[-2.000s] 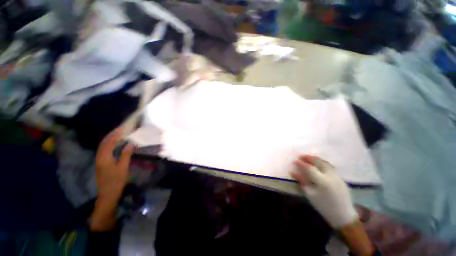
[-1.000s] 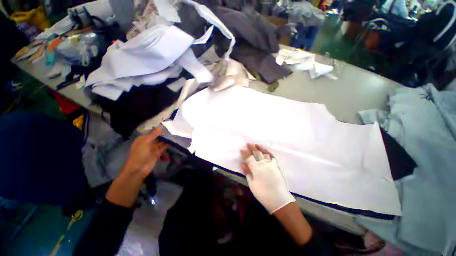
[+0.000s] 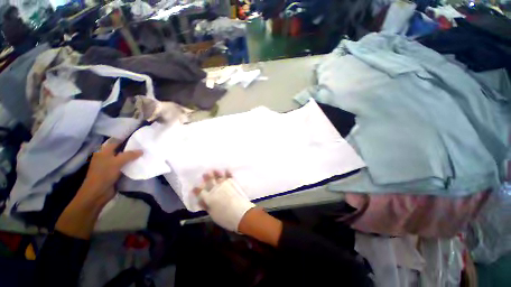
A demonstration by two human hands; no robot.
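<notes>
A stack of white cut panels [image 3: 252,146] lies flat across the table, with black cut panels [image 3: 336,119] showing at its right end and along the near edge. My left hand [image 3: 107,168], bare, holds the left end of the white panel between thumb and fingers. My right hand [image 3: 225,200], in a white glove with bare fingertips, lies on the panel near its front edge, fingers spread. It grips nothing that I can see. A pale lilac-grey piece [image 3: 151,189] shows under the panel's left end.
Tangled white offcuts [image 3: 59,143] heap at the left, with a dark grey cloth [image 3: 162,70] behind. Small white scraps [image 3: 238,77] lie on the table [image 3: 280,83] at the far side. Light blue garments [image 3: 409,123] pile at the right over dusty-pink garments [image 3: 414,214].
The view has turned right. My left hand has taken hold of the white panel's left end. My right hand has moved left along the panel, nearer my left hand.
</notes>
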